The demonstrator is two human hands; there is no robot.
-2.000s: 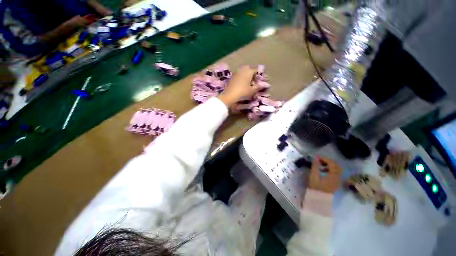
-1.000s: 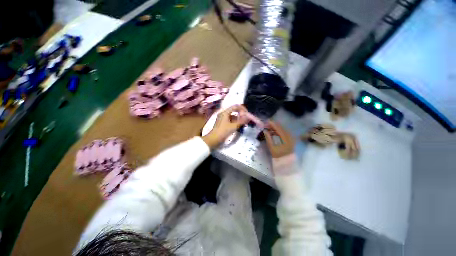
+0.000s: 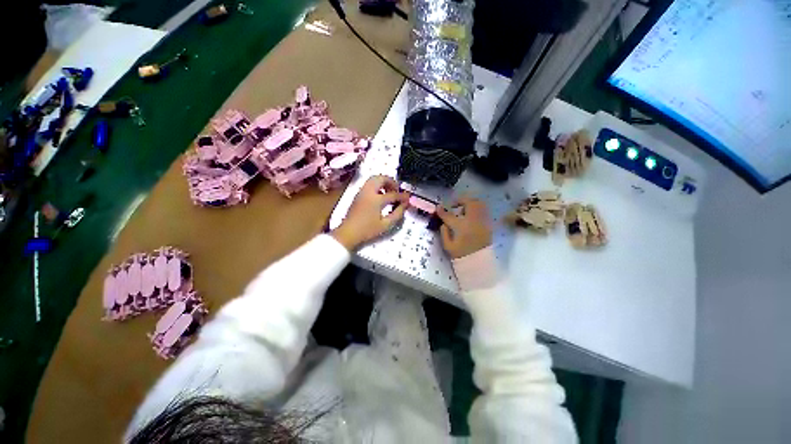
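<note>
A pink housing (image 3: pixel 422 205) lies on the perforated work plate (image 3: pixel 401 251), just in front of the black extraction nozzle (image 3: pixel 436 149). My left hand (image 3: pixel 375 212) has its fingertips at the housing's left end. My right hand (image 3: pixel 467 228) has its fingertips at the right end, by a small black locating block. Both hands hold the housing between them. The fingers partly hide its ends and the blocks.
A loose heap of pink housings (image 3: pixel 277 147) and neat rows (image 3: pixel 149 282) lie on the brown bench (image 3: pixel 234 251). A silver foil duct (image 3: pixel 441 56) stands behind the nozzle. Tan housings (image 3: pixel 538 212), a lit control panel (image 3: pixel 637 162) and a monitor (image 3: pixel 711 78) are on the right.
My left hand has moved from the pink heap to the plate, bringing a housing. My right hand has met it there. The housing has gone from tilted between the fingers to lying on the plate.
</note>
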